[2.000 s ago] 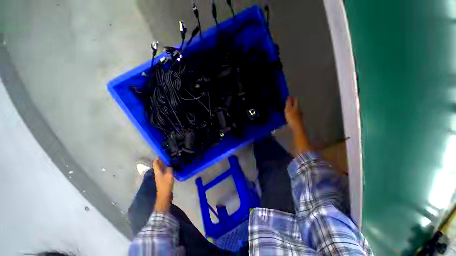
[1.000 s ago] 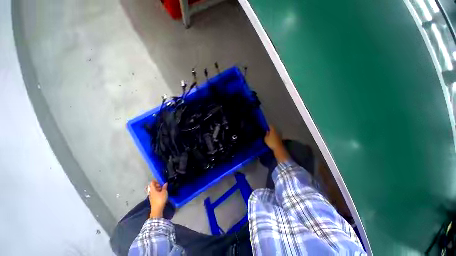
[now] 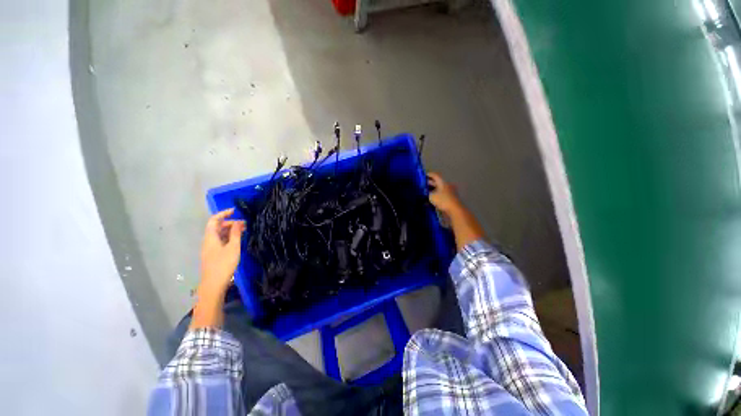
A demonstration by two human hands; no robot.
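Note:
A blue rectangular bin (image 3: 325, 319) is in front of my knees, full of tangled black cable assemblies (image 3: 325, 219). Several cable ends with silvery plugs stand up over its far rim. My left hand (image 3: 221, 248) is at the bin's left rim near the far corner, fingers on the edge. My right hand (image 3: 445, 197) grips the right rim near the far corner. The fingers outside the bin are partly hidden.
A blue stool frame (image 3: 329, 357) is below the near side of the bin, between my legs. The green-topped bench (image 3: 642, 203) with a pale edge runs along the right. A red container (image 3: 344, 6) and a grey metal leg are at the top.
Both hands have moved from the near part of the bin's sides towards its far corners. The bin is turned straighter and sits closer to my legs, covering more of the stool.

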